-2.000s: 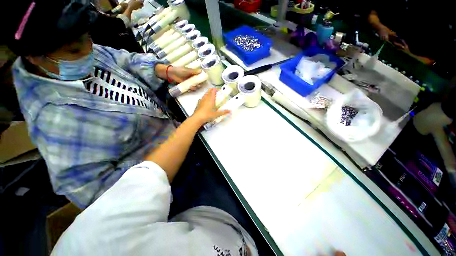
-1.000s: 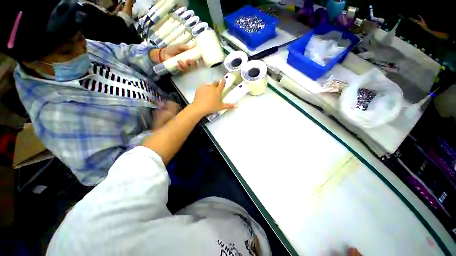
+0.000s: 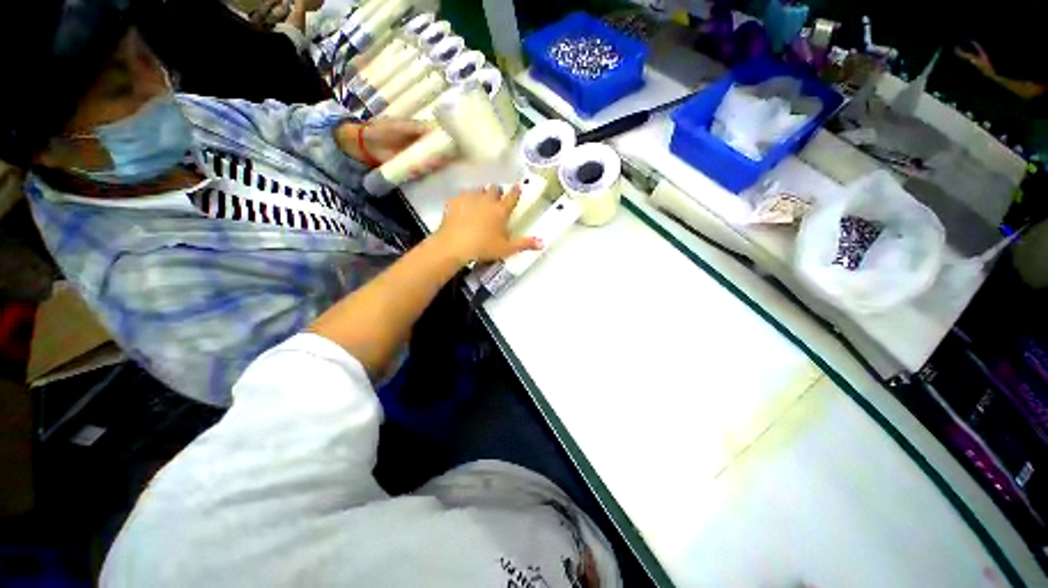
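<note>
Two cream hair dryers lie side by side on the white bench, the near one (image 3: pixel 591 184) and the far one (image 3: pixel 547 147), with silver-white rings and dark round openings. My left hand (image 3: pixel 483 224) is on their long cream handles, thumb on the near handle and fingertips on the far one. The palm hides part of the handles. The near handle's grey end sticks out below the hand. My right hand is not clearly visible; only a faint blur shows at the bottom edge.
A seated person (image 3: pixel 230 241) on the left holds another dryer (image 3: pixel 474 124). More dryers lie in a row beyond. Blue bins (image 3: pixel 586 63) and a bag-lined white tub (image 3: pixel 870 244) stand on the shelf. Yellowish tape (image 3: pixel 770 425) crosses the green-edged bench (image 3: pixel 678 368).
The neighbour's dryer was lifted and turned, and is now blurred in motion. My left hand stays on the two handles. The fingertip at the bottom edge has gone from view. The camera view has shifted.
</note>
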